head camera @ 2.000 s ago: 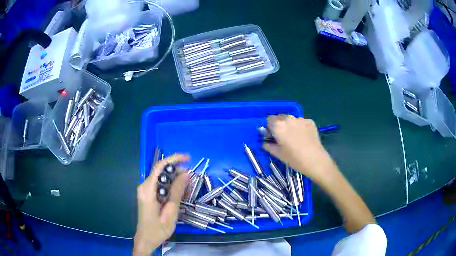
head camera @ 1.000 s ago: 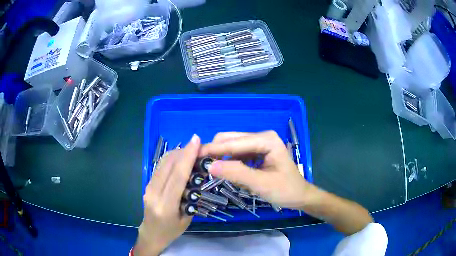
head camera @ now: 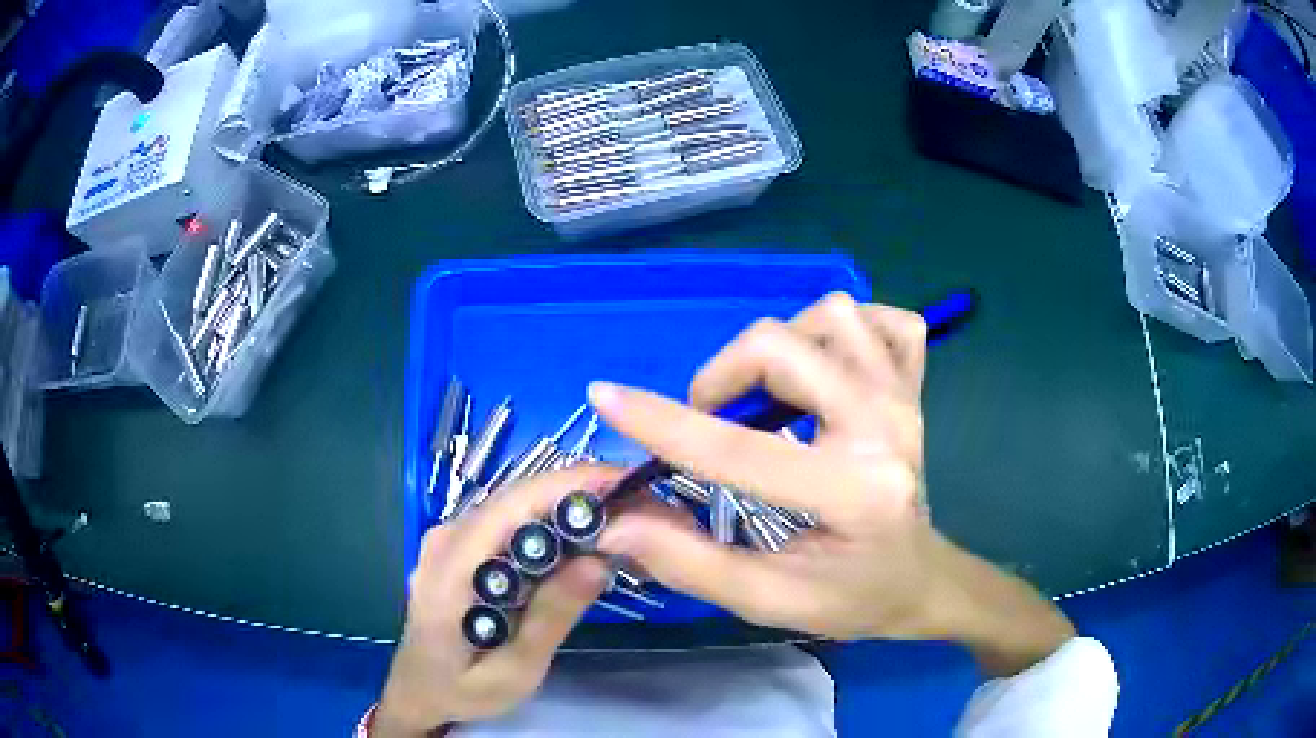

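My left hand (head camera: 491, 577) holds several metal cylinders in a slanting row, their black-ringed ends (head camera: 534, 545) with pale centres facing up. My right hand (head camera: 808, 476) holds a blue-and-black pen-shaped tool (head camera: 947, 312). The tool's blue end sticks out behind the hand and its dark tip is beside the uppermost ring; exact contact is unclear. Both hands are over the blue tray (head camera: 642, 267), which holds many loose metal cylinders (head camera: 491, 433) with thin pins, partly hidden by my hands.
A clear packing box (head camera: 657, 216) with parts in rows stands behind the tray. At left are a side parts box (head camera: 238, 325), a small-bag box (head camera: 375, 137) and a white carton (head camera: 152, 152). A black block holder (head camera: 996, 144) and clear containers (head camera: 1183, 310) are at right.
My right hand first came in from the tray's right side to the held cylinders. Now it has drawn slightly right, with the tool at the uppermost ring. The left hand's cylinders have shifted into a slant.
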